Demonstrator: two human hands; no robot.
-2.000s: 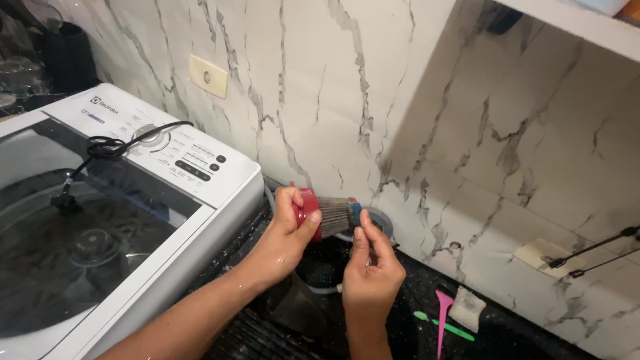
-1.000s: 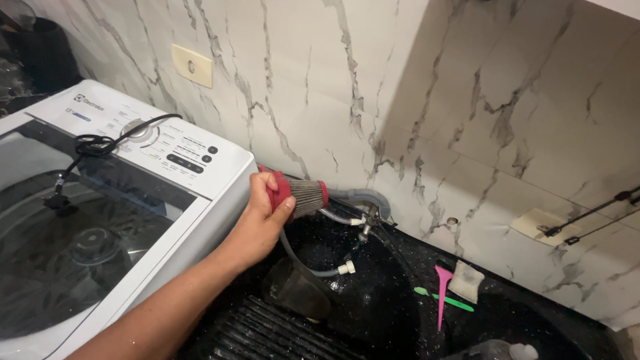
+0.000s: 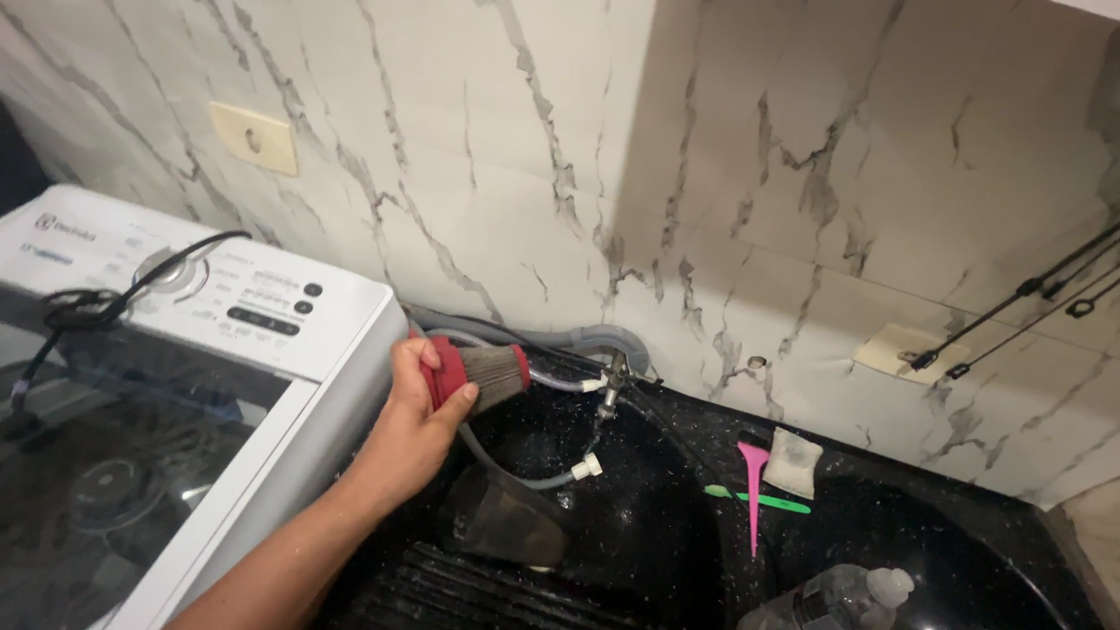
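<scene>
My left hand (image 3: 429, 402) grips the red end of a cone-shaped air filter (image 3: 497, 374) with grey pleats, held over the left part of a black laundry sink, beside the washing machine. My right hand is out of view. Just right of the filter is a metal tap (image 3: 615, 385), with a clear hose joined to it. Below hangs a grey hose with a white fitting (image 3: 586, 466) at its end. A dark container (image 3: 507, 525) sits in the basin under the filter.
An Electrolux washing machine (image 3: 350, 350) with a black cord on top stands left. On the sink's ledge lie a pink tint brush (image 3: 753, 481), a green toothbrush (image 3: 770, 500) and a white pad (image 3: 793, 464). A clear bottle (image 3: 831, 599) is at the bottom right. Black cords hang by a wall plate.
Two seconds ago my right hand was at the filter's narrow end; it has since left the view. My left hand still holds the filter.
</scene>
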